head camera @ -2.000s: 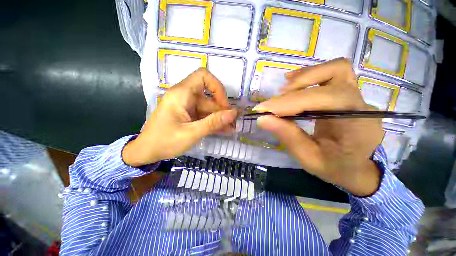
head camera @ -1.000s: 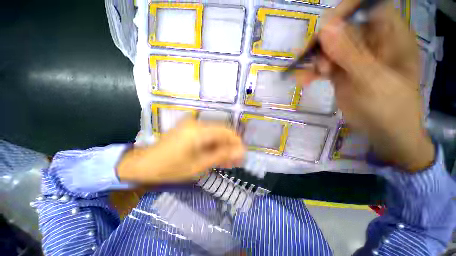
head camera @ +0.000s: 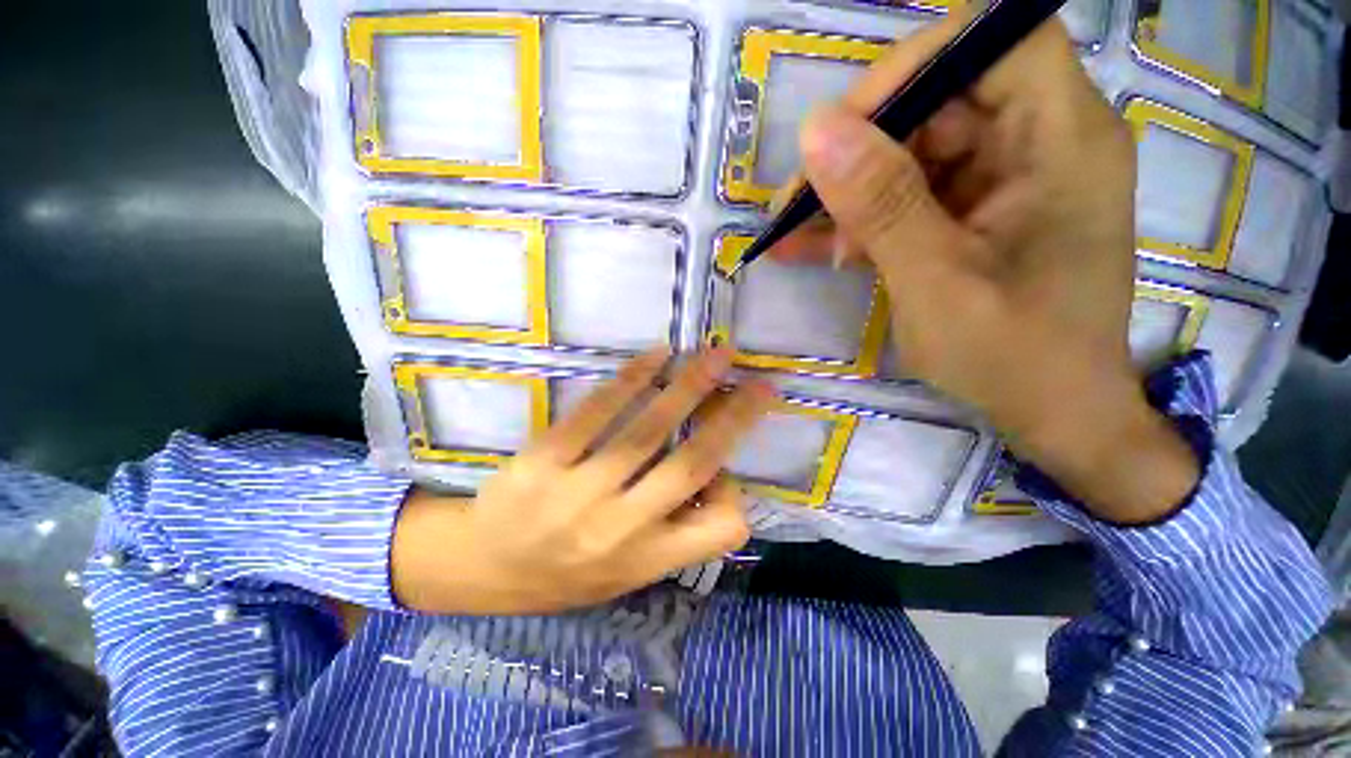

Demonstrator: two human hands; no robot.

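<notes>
My right hand (head camera: 993, 222) holds black tweezers (head camera: 904, 111) like a pen. Their tip touches or hovers at the upper left corner of a yellow-edged phone frame (head camera: 874, 344) in the second column. My left hand (head camera: 593, 496) lies palm down, fingers spread, its fingertips at that frame's lower left edge. The left palm hides part of the frames below. The tray (head camera: 344, 259) holds rows of such frames. A clear release liner (head camera: 504, 666) with pale bars lies over my lap; my left hand may still touch it, but this is hidden. No small adhesive piece is distinguishable at the tip.
A dark green-black worktop (head camera: 134, 282) extends left of the tray. A loose pale flap (head camera: 267, 89) hangs at the tray's upper left edge. More frames (head camera: 1237, 193) lie to the right. Grey floor (head camera: 971, 666) shows below the worktop edge.
The right hand moved from beside the left hand to over the second-column frame, its tweezers now pointing down-left. The left hand left the liner and spread flat on the tray. The liner lies lower on the lap.
</notes>
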